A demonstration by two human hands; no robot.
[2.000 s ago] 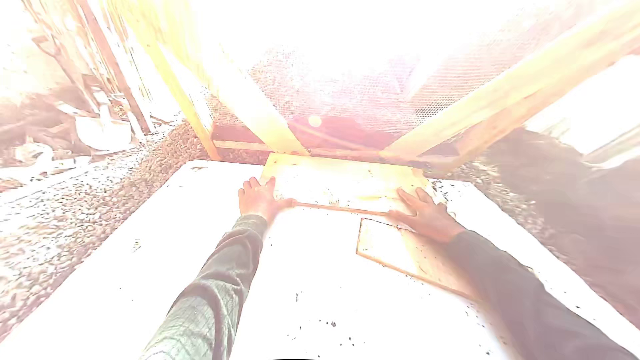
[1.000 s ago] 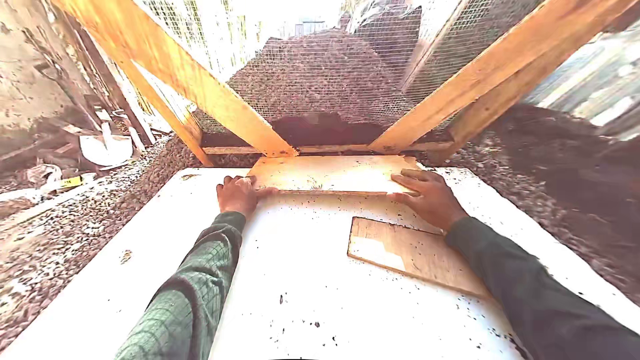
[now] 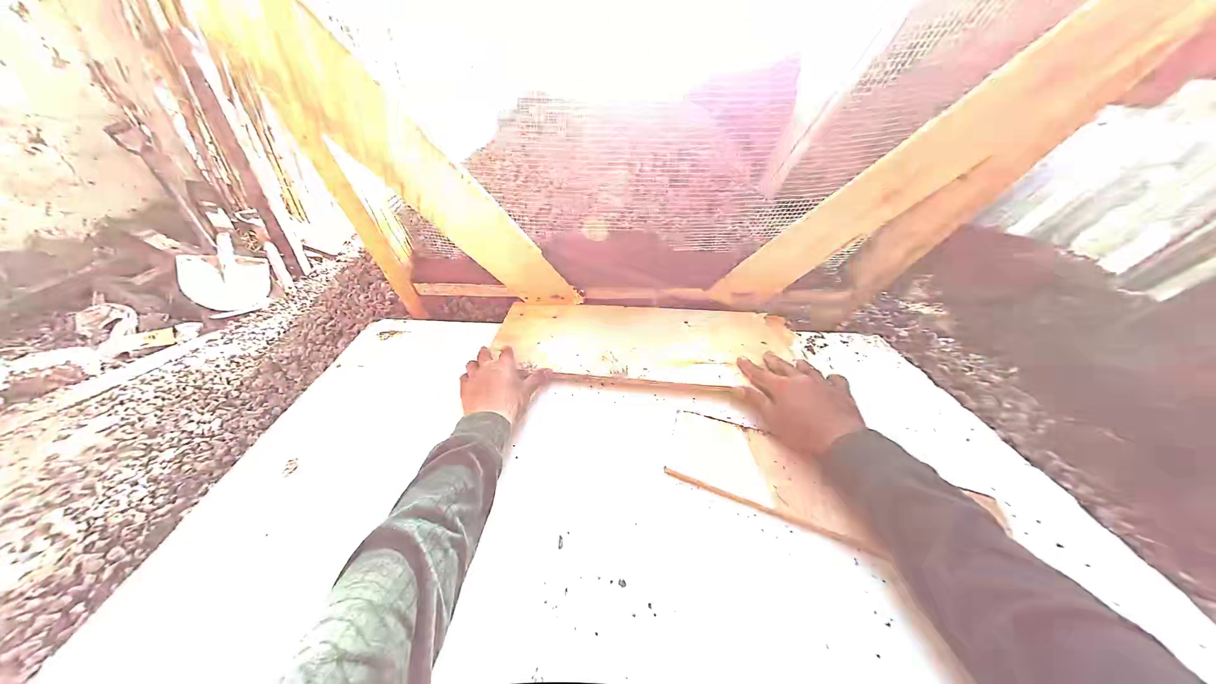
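A rectangular wooden board (image 3: 646, 344) lies flat at the far edge of a white work surface (image 3: 361, 494), against the foot of a wooden frame. My left hand (image 3: 496, 385) grips its near left corner, fingers on top and thumb along the near edge. At the near right corner my right hand (image 3: 803, 401) holds it the same way, with spread fingers resting on the board. A second wooden piece (image 3: 798, 484), cut at an angle, lies nearer on the white surface, partly hidden under my right forearm.
Slanting wooden beams (image 3: 456, 209) carry wire mesh (image 3: 646, 171), with a gravel heap behind. Gravel (image 3: 190, 456) borders the surface at left, where a shovel (image 3: 223, 280) stands among debris. Corrugated sheets (image 3: 1121, 190) are at right. Strong glare washes out much of the view.
Both hands stay at the near corners of the board, which remains against the frame. The second wooden piece lies in the same place. Glare weakened, then grew strong again.
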